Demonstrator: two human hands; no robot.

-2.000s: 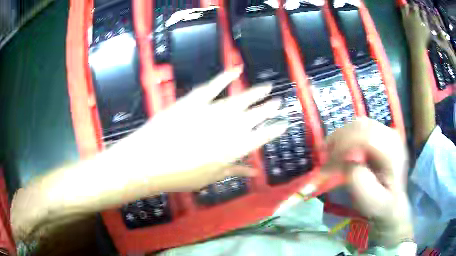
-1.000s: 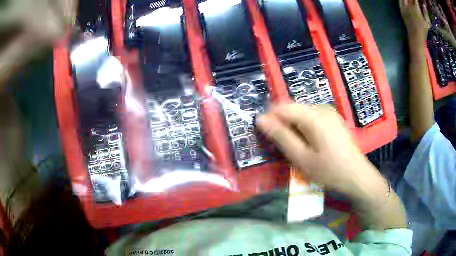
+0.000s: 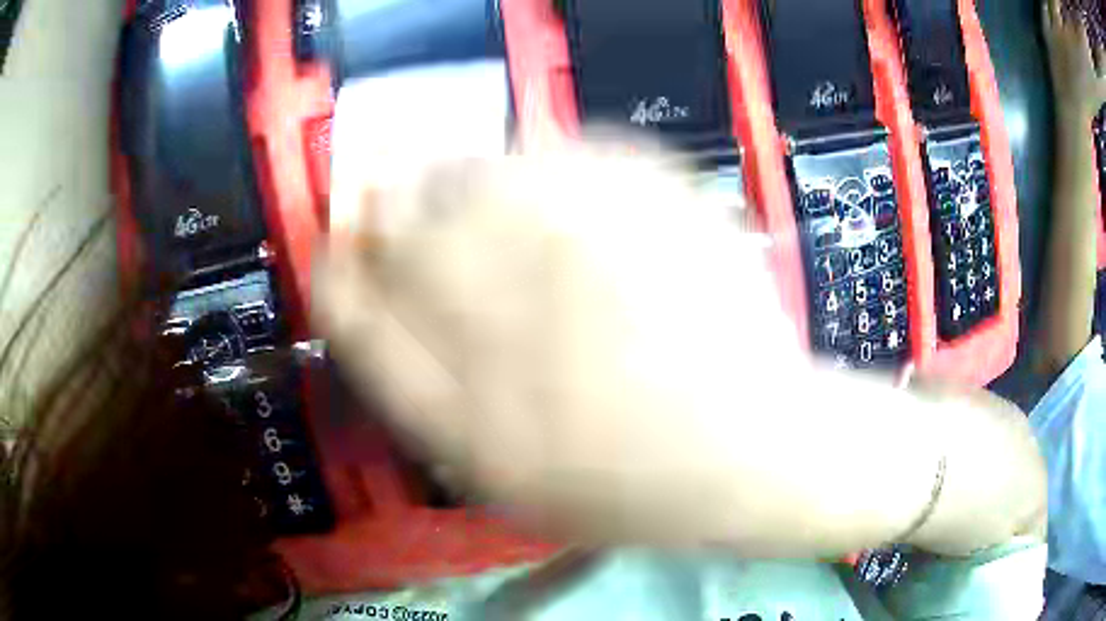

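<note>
My right hand (image 3: 534,328), blurred by motion, lies over the middle of the red tray (image 3: 412,534). It holds a white card (image 3: 418,134) flat against the second open flip phone (image 3: 418,30) from the left, at the lower part of its screen. The hand hides that phone's keypad and most of the middle phone's keypad. The leftmost phone (image 3: 200,146) and the two right phones (image 3: 855,243) lie open in their slots, "4G LTE" marks showing. My left hand is not visible. A blurred pale shape at the left edge cannot be made out.
Another person's arm (image 3: 1073,218) and light blue sleeve (image 3: 1073,449) are at the right edge, beside the tray. Dark hair (image 3: 121,485) blocks the lower left of the view. My pale green clothing (image 3: 655,588) meets the tray's near edge.
My right hand has moved left across the tray, and the white card is now at the second phone. My left hand has left the upper left. The glossy film glare over the left phones is gone.
</note>
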